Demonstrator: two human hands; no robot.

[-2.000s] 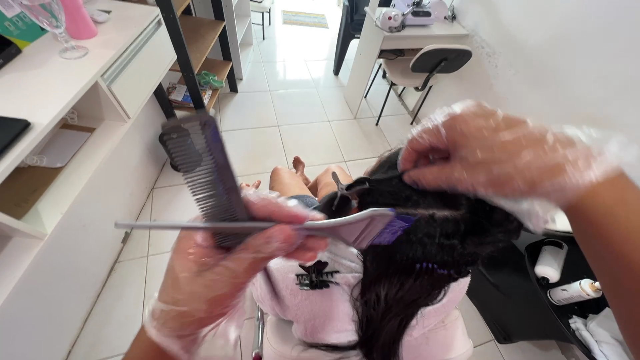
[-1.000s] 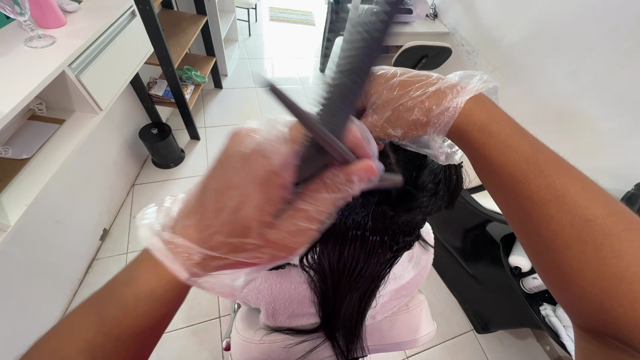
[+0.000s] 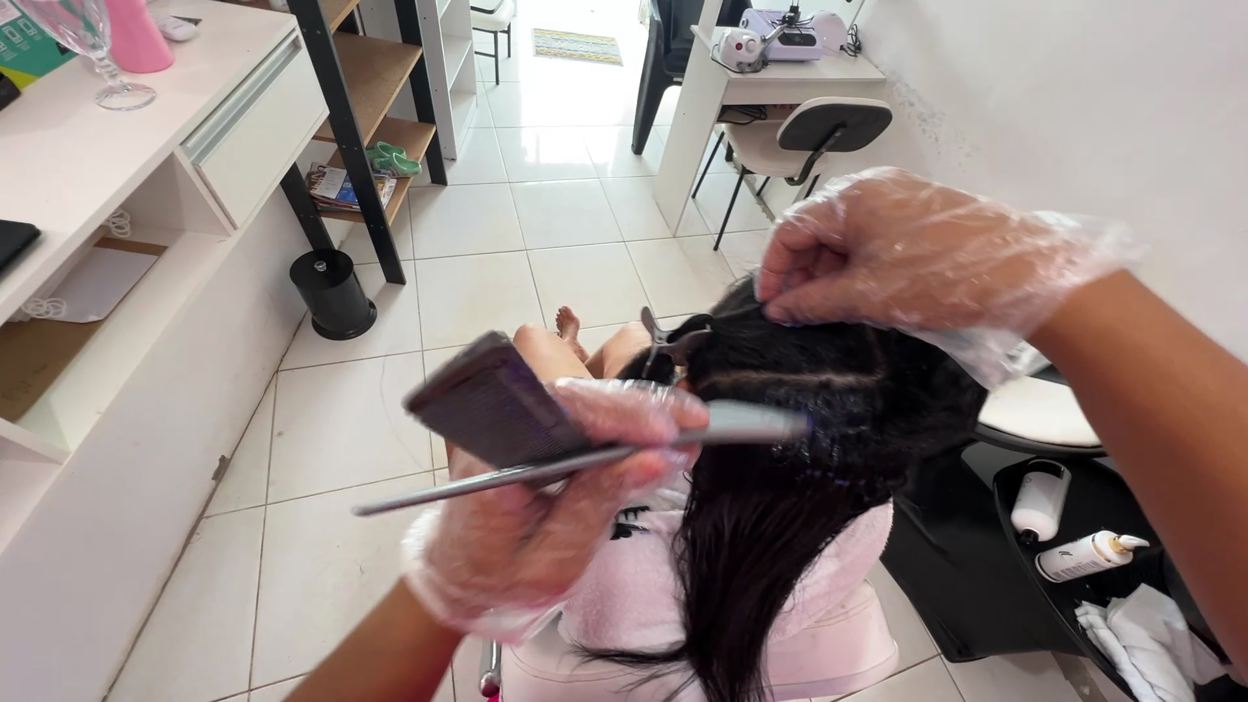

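Note:
A seated person's long black hair (image 3: pixel 780 468) is parted, with wet-looking hair below the part line. My left hand (image 3: pixel 556 507), in a clear plastic glove, grips a grey tint brush (image 3: pixel 507 475) and a dark comb (image 3: pixel 492 405) together. The brush's blurred head is against the hair just below the part. My right hand (image 3: pixel 877 249), gloved alike, has its fingertips closed at the top of the head, on hair as far as can be seen. A hair clip (image 3: pixel 673 341) holds hair at the front. A pink towel (image 3: pixel 624 575) covers the person's shoulders.
A black trolley tray (image 3: pixel 1072 609) at right holds a white bottle (image 3: pixel 1040 500), a nozzle bottle (image 3: pixel 1087 556) and white cloths (image 3: pixel 1150 634). A white counter (image 3: pixel 117 127) runs along the left, with a black bin (image 3: pixel 331 292) beyond. A chair (image 3: pixel 780 146) stands at a desk farther off.
From one second ago, my left hand has lowered the comb and brush from in front of the head, and the brush head is now at the hair. My right hand has moved right.

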